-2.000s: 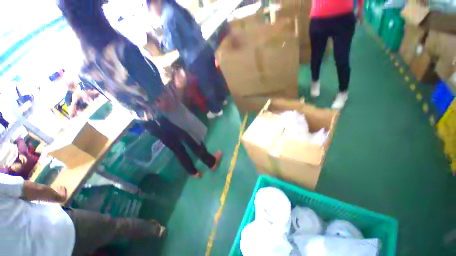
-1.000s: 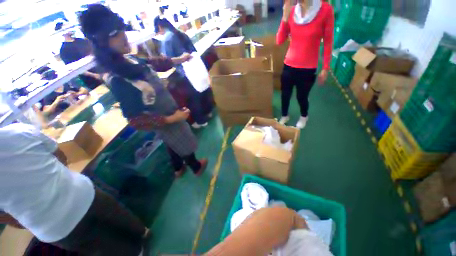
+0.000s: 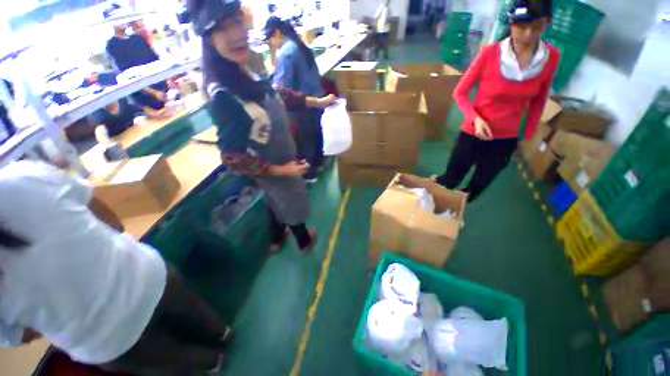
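A green plastic crate [image 3: 470, 281] stands at the bottom centre, cut off by the lower edge. Several rounded white bagged parts [image 3: 393, 323] lie in it, with a flatter white pouch [image 3: 481, 341] at its right side. A pale ring shape shows inside the upper left bag [image 3: 400, 285]. Neither of my hands can be made out. A tiny skin-toned patch shows at the bottom edge among the bags, too small to identify.
An open carton [image 3: 411, 231] with white bags stands beyond the crate, with larger cartons [image 3: 382, 139] behind. A person in red [image 3: 507, 95] stands beside it. Another person holds a white pouch [image 3: 337, 128]. A bench [image 3: 192, 172] runs left; crates and cartons line the right wall.
The forearm and hand over the crate one second ago are gone from there. The person in red has come closer to the open carton and leans forward. The view has shifted slightly.
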